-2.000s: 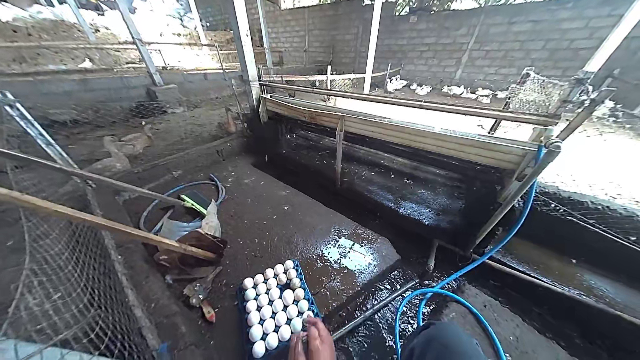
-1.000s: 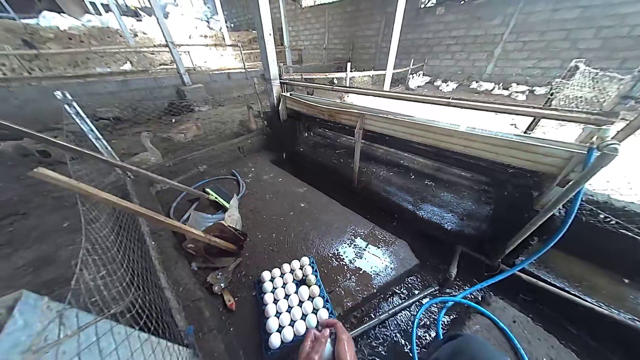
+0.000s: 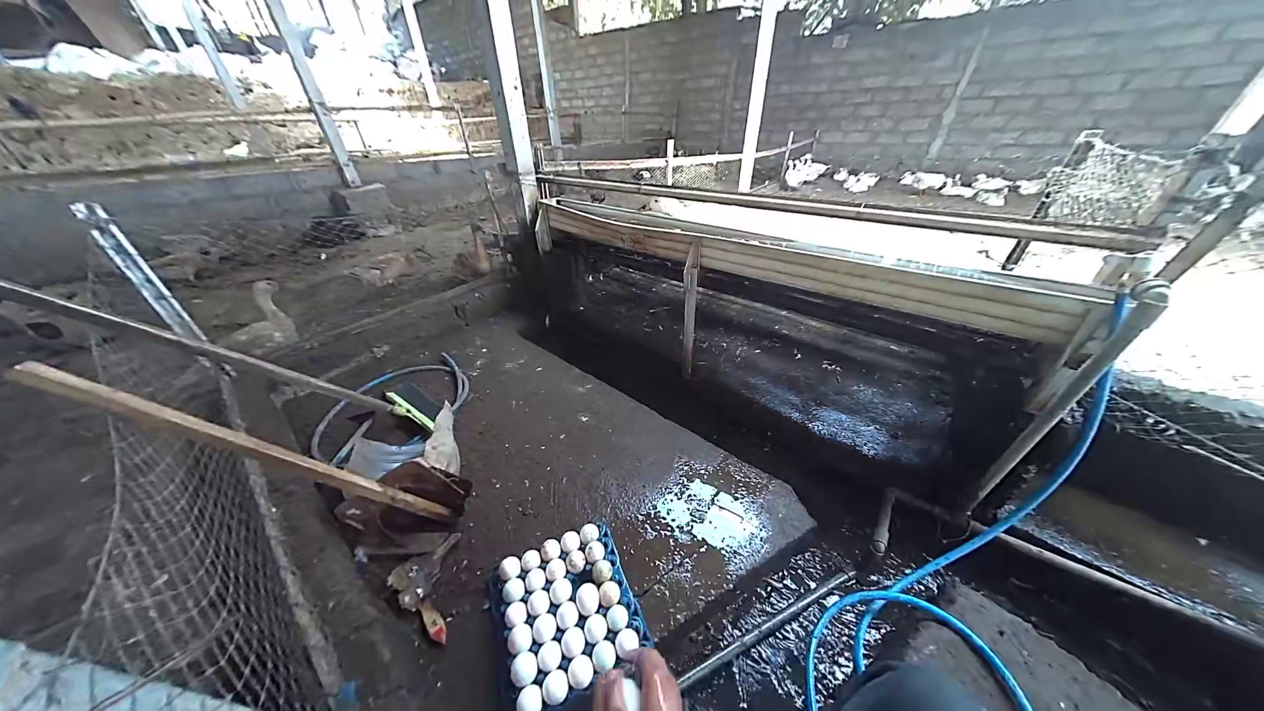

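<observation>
White eggs point(image 3: 568, 617) fill most of a blue egg tray point(image 3: 633, 598) at the bottom centre, on the dark wet floor. At the tray's lower right corner, my right hand point(image 3: 657, 679) has its fingers against a pale egg point(image 3: 630, 693), partly hidden at the frame's bottom edge. A fingertip shows on the egg's left side; whether it belongs to my left hand or to the right one's thumb cannot be told. Some eggs bear brownish smudges.
A blue hose point(image 3: 933, 565) loops at the lower right, beside a pipe point(image 3: 765, 630). Wooden-handled tools point(image 3: 232, 439), a dirty brush point(image 3: 423, 592) and netting point(image 3: 188, 553) are left. A long trough point(image 3: 839, 276) runs behind; ducks point(image 3: 267, 321) stand beyond.
Two hands showed close together at the tray's lower right in the earlier frame; now they sit lower, mostly cut off by the bottom edge, with an egg between fingers.
</observation>
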